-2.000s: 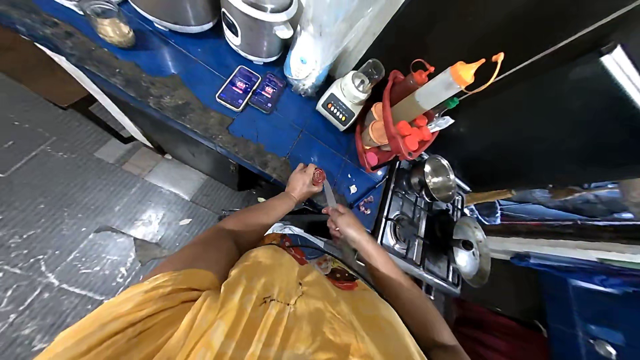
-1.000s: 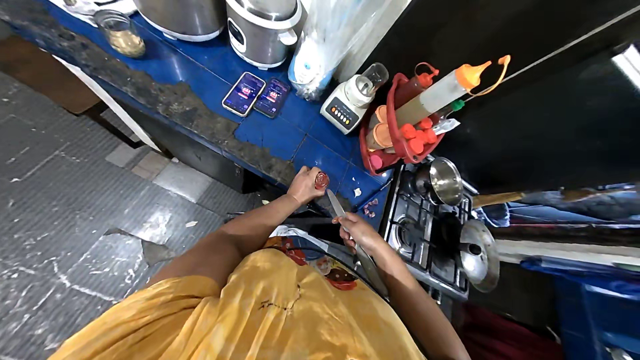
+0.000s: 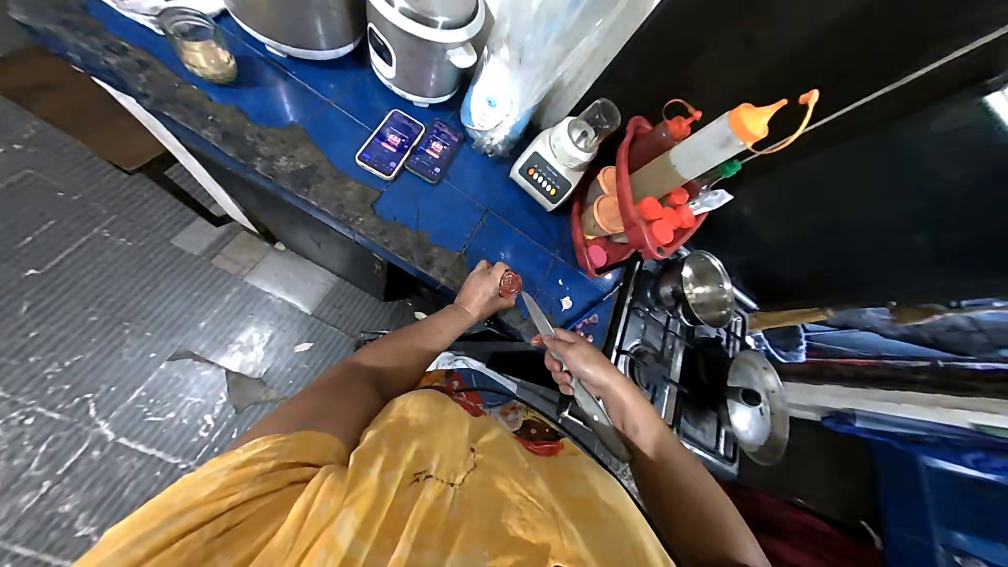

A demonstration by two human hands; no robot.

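A round dark-red piece with a pale ringed face, perhaps a cut red onion [image 3: 510,283], is in the fingers of my left hand [image 3: 482,291], over the front edge of the blue tiled counter [image 3: 504,244]. My right hand [image 3: 580,361] is closed around a knife [image 3: 539,316] with a long grey handle. Its blade points up and left, and the tip is close beside the red piece; whether they touch I cannot tell. Small reddish-purple scraps [image 3: 585,323] and a white bit [image 3: 566,302] lie on the counter right of the blade.
A gas stove [image 3: 654,370] with a steel pot [image 3: 706,289] and a metal lid [image 3: 757,406] stands at right. Behind my hands are a red basket of bottles [image 3: 624,181], a white blender [image 3: 551,167], two phones [image 3: 391,145], a rice cooker [image 3: 425,47] and a glass jar [image 3: 197,47].
The knife in my right hand has tilted; its blade was close alongside the red piece two seconds ago and now just its tip is near it. My left hand keeps its hold.
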